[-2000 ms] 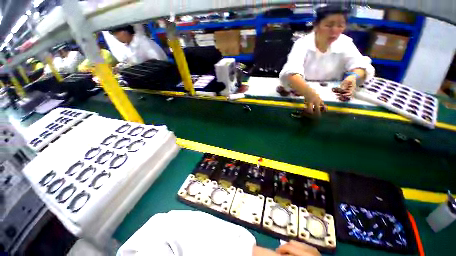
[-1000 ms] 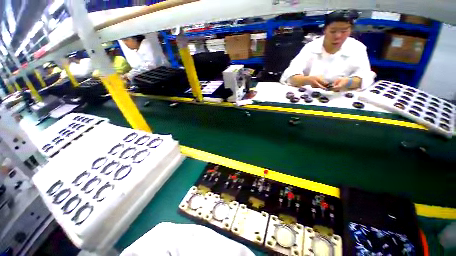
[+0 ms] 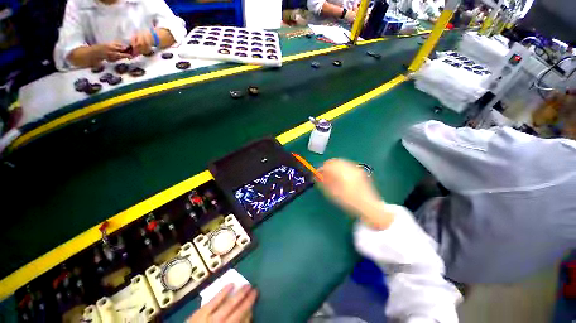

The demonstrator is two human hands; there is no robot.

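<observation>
My left hand (image 3: 228, 306) lies at the bottom with its fingers on a white cloth (image 3: 225, 283), in front of the clamp fixtures (image 3: 176, 274). My right hand (image 3: 346, 184) is blurred, at the near end of a thin orange stick (image 3: 306, 165) beside the black tray (image 3: 248, 162); whether it grips the stick cannot be told. A pile of small blue-and-white pieces (image 3: 271, 192) lies in the tray. Two right-hand fixtures show round nests. The clamp with the red tip (image 3: 105, 225) stands higher than the others. A dark ring (image 3: 365, 169) shows just behind my right hand.
A white bottle (image 3: 319, 137) stands behind the tray. The belt (image 3: 189, 120) carries small dark rings (image 3: 253, 90). Across it, a person handles rings beside a white foam tray (image 3: 231, 45). At right are a person's grey-white sleeve and back (image 3: 505, 195) and stacked white trays (image 3: 451, 81).
The view has swung right. The left foam stack is out of view; the bottle and neighbouring person now show. My right hand is now seen by the orange stick, my left on the cloth.
</observation>
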